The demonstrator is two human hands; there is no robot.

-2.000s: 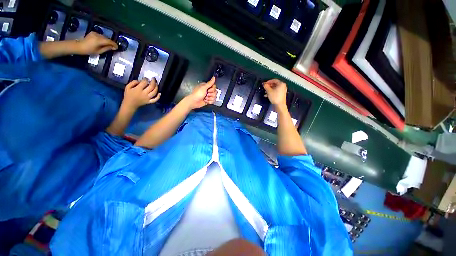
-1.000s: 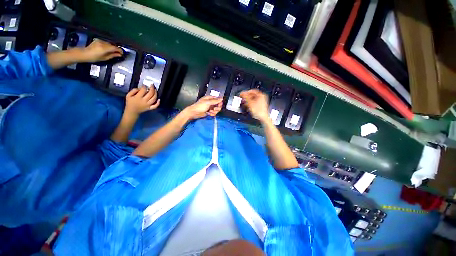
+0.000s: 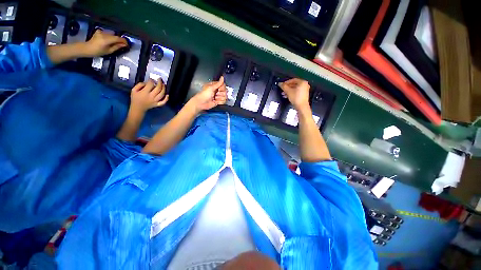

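Note:
A black phone tray [image 3: 333,105] lies on the green bench with several grey phone units side by side. Each has a round black camera area at its far end and a white label near me. My left hand [image 3: 211,95] is loosely closed at the leftmost unit [image 3: 230,79], thumb up. My right hand [image 3: 297,92] has its fingertips pinched at the camera end of the third unit [image 3: 272,103] and covers part of the fourth. Whether either hand holds a tiny part or film is too small to tell.
On the left, a neighbour's hand [image 3: 150,95] rests by another filled tray [image 3: 140,84]. Beyond the rail stand a dark tray stack [image 3: 263,26], red, black and white sheets [image 3: 390,63] and a cardboard box [image 3: 451,63]. White scraps [image 3: 391,132] lie right.
My right hand swung left to the second unit, then back right to the third and fourth units. My left hand has shifted slightly up and left from its position one second ago.

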